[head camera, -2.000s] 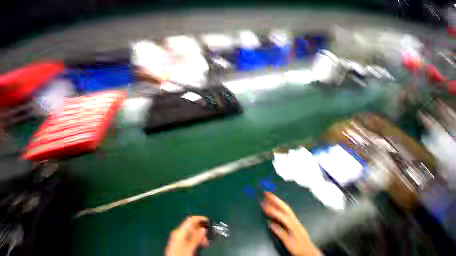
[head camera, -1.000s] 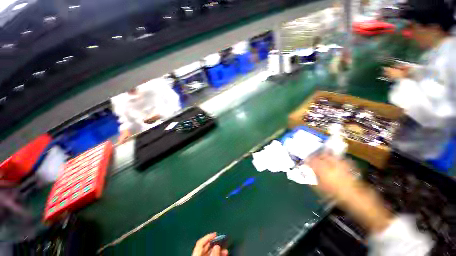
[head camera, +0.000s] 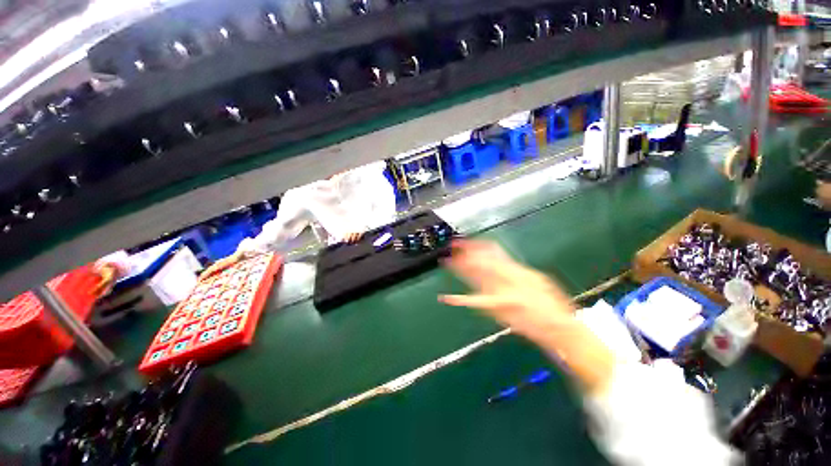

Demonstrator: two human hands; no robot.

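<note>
My right hand (head camera: 506, 289) is stretched forward over the green bench, blurred, with its fingers apart near the right end of the black slotted tray (head camera: 364, 276). I see nothing in its grasp. Several small teal-and-black units (head camera: 428, 238) lie at the tray's right end, just beyond my fingertips; I cannot tell if my fingers touch them. A blue pen (head camera: 521, 386) lies on the bench below my forearm. My left hand is out of the picture.
A red compartment tray (head camera: 215, 312) and heaped dark parts (head camera: 118, 423) are at left. At right are a blue tray (head camera: 670, 314) of white wipes, a whitish bottle (head camera: 730, 334) and a cardboard box of metal parts (head camera: 656, 259). A white-sleeved person (head camera: 337, 207) sits opposite. An overhead shelf crosses above.
My right hand has moved from the white wipes left and forward to near the black slotted tray. My left hand, earlier at the bottom edge with a small piece, has left the picture. The view has shifted.
</note>
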